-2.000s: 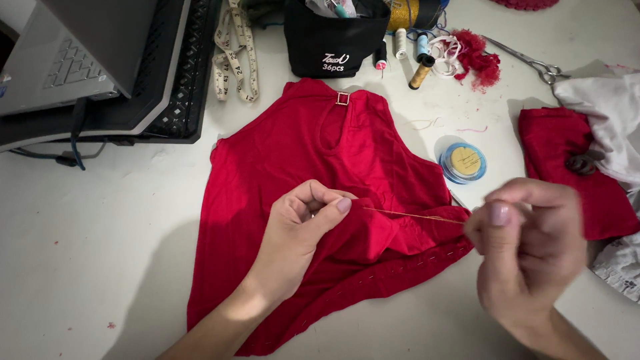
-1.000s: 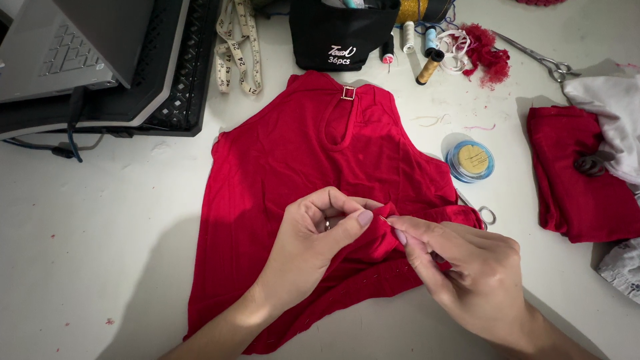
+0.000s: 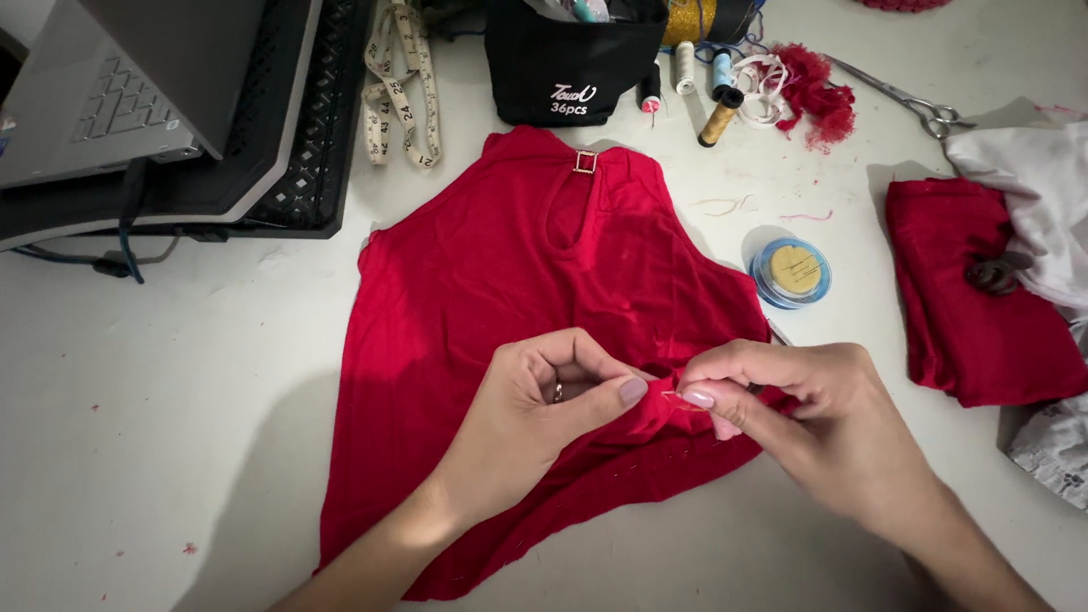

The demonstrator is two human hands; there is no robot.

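Observation:
A red fabric garment with a keyhole opening and a small metal buckle lies flat on the white table. My left hand, with a ring on one finger, pinches a raised fold of the red fabric between thumb and fingertips. Just to its right, my right hand has thumb and forefinger closed at the same fold, where a light thread shows. Whether a needle is between those fingertips cannot be seen. Pale stitches run along the garment's lower edge. A round blue case with needles sits beyond my right hand.
A laptop on a black stand is at the left, beside a measuring tape. Behind the garment are a black pouch, thread spools and scissors. Folded red cloth and white cloth lie at the right.
Two seconds ago my right hand was farther right, with a thread stretched between the hands. It has come left to the fabric fold beside my left hand, which now pinches the cloth.

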